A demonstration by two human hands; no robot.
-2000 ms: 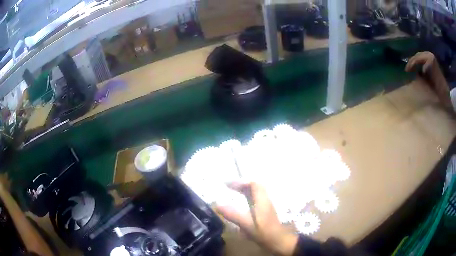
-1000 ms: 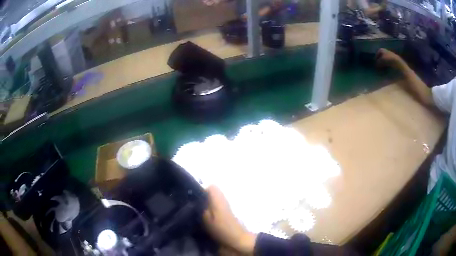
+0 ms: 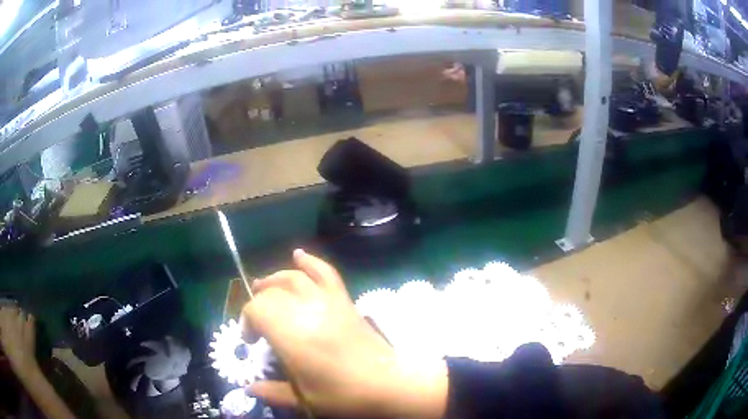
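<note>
My right hand (image 3: 320, 344), in a dark sleeve, reaches in from the lower right. Its fingers hold a white toothed gear (image 3: 228, 358) at the gear's right side. A thin rod with a pale tip (image 3: 228, 233) sticks up from the same hand. Below the gear, a white round part (image 3: 238, 403) of the black unit shows; most of that unit is hidden or cut off. A glaring pile of white gears (image 3: 484, 307) lies right of the hand. My left hand is not in view.
A black unit with a silvery fan (image 3: 160, 366) stands at the lower left, beside another person's bare hand (image 3: 16, 331). A black unit (image 3: 365, 184) sits on the green belt (image 3: 467, 213). A white post (image 3: 588, 139) rises behind the gears.
My right hand has moved from the gear pile to over the unit at the lower left, now with a gear and the raised rod. The view has tilted up.
</note>
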